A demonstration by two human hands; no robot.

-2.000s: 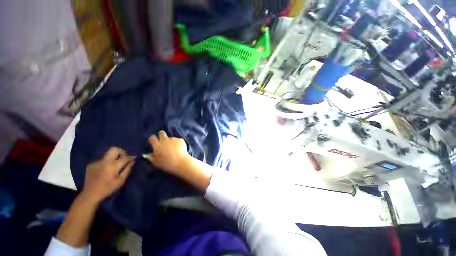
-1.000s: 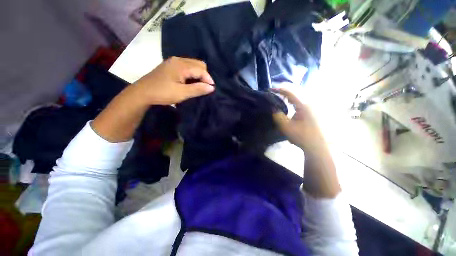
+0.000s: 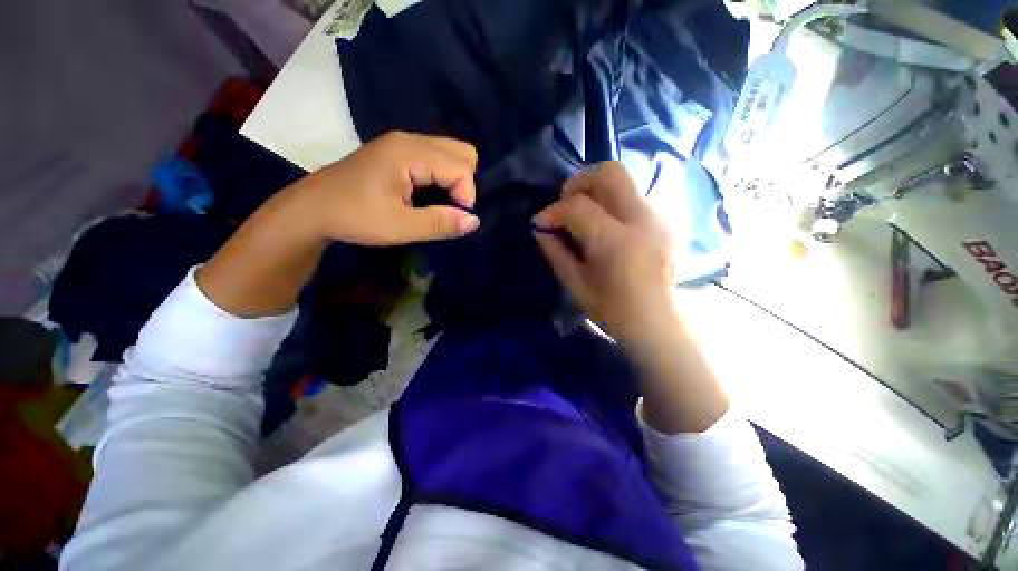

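A large dark navy garment piece [image 3: 491, 89] lies on the white table and hangs over its front edge towards the purple apron. My left hand [image 3: 402, 190] is at its left part, thumb and fingertips pinching the dark cloth. My right hand [image 3: 608, 240] is a short way to the right, thumb and fingertips pinched on a bit of the same dark cloth. The cloth between the hands is dark, and its edge is hard to make out. Lamp glare washes out the area right of my right hand.
The white sewing machine [image 3: 982, 240] with red lettering stands at the right. A red-handled tool [image 3: 900, 279] lies on the machine bed [image 3: 781, 346]. A thin dark rod runs along the bed. A white printed label strip [image 3: 762, 98] stands near the needle. A dark cloth pile [image 3: 134, 273] lies below left.
The view tilted down from the table to the lap, then shifted slightly. My right hand moved left, closer to my left hand, and its fingers closed in a pinch.
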